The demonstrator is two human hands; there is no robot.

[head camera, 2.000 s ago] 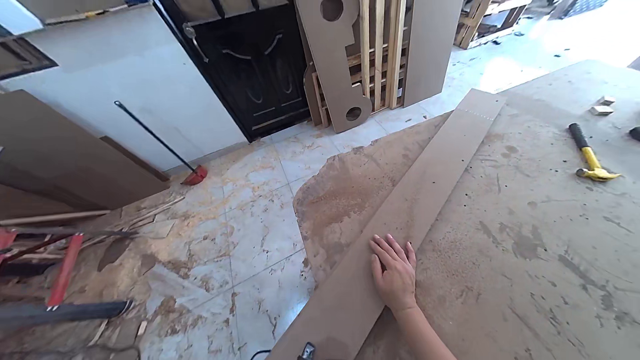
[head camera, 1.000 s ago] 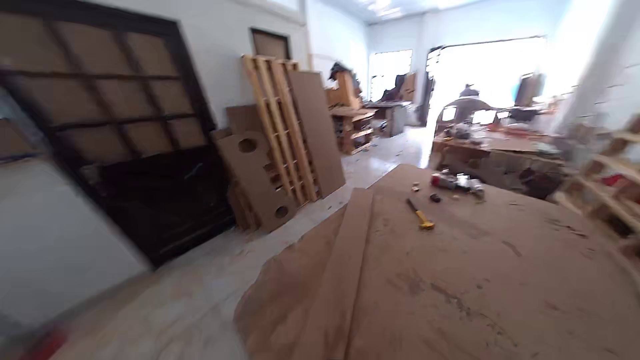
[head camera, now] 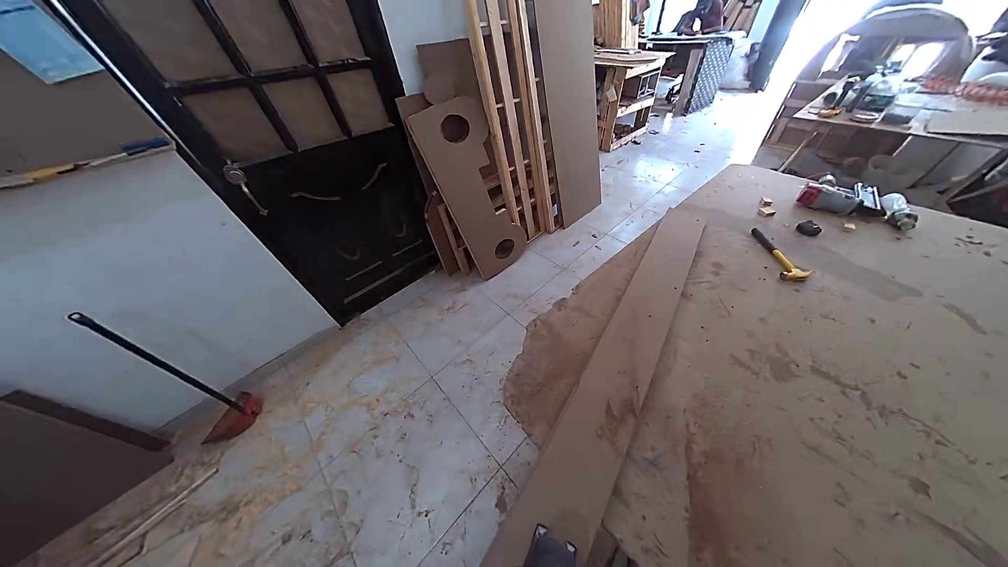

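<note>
Neither of my hands shows in the head view now. A long, flat wooden board (head camera: 630, 346) lies along the left part of the large worktable (head camera: 827, 378). At the bottom edge, a dark object with metal parts (head camera: 551, 547) rests on the board's near end, partly cut off. A claw hammer (head camera: 780, 256) with a yellow and black handle lies on the table to the right of the board's far end. Small wood blocks (head camera: 766, 208), a small black object (head camera: 808, 228) and a red and silver power tool (head camera: 835, 197) are beyond the hammer.
Cut panels with round holes (head camera: 457, 173) and wooden slat frames (head camera: 512, 118) lean by a dark door (head camera: 315, 197). A long-handled red dustpan (head camera: 236, 417) stands at the white wall. Sawdust covers the tiled floor (head camera: 409, 409). Another cluttered workbench (head camera: 906, 126) stands at the back right.
Two seconds ago a hand lay flat on the long board; it is out of view now. The view has swung up and partly back down.
</note>
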